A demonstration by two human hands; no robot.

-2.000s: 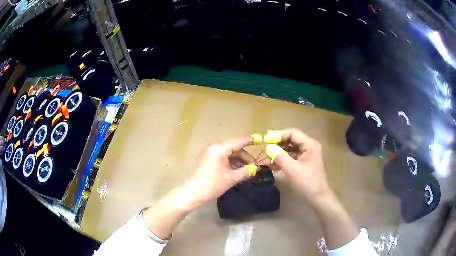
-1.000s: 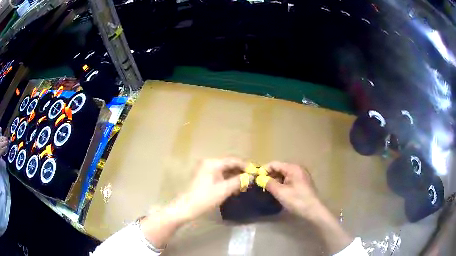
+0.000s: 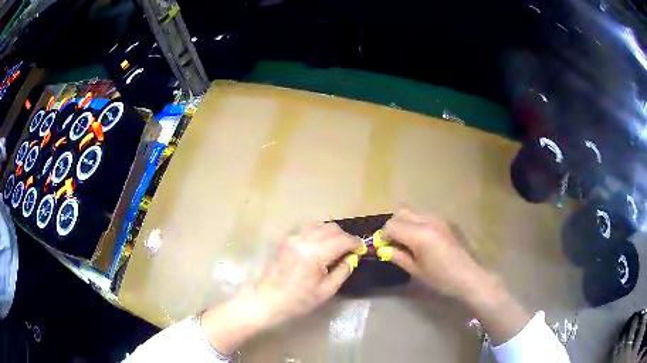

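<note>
A black speaker housing (image 3: pixel 374 278) lies on the tan cardboard sheet (image 3: pixel 312 156), partly covered by my hands. My left hand (image 3: pixel 312 259) pinches from the left with yellow finger cots on its fingertips. My right hand (image 3: pixel 426 248) pinches from the right, also with yellow finger cots. Between the fingertips, over the housing, there is a tiny pale and reddish piece, which looks like the lead wires (image 3: pixel 369 245). The exact grip and any connector are too small to tell. The housing's opening is hidden or blurred.
An open carton (image 3: pixel 133 191) of units with white rings and orange parts stands at left. Several black standing units (image 3: pixel 537 171) are at the right edge of the sheet. A metal post (image 3: pixel 174 46) rises behind at left. A sleeve of another person (image 3: pixel 7 262) shows at the far left edge.
Both hands came down from above the housing's far end and now work close over its middle. The housing appears turned or tipped. The whole view has shifted slightly.
</note>
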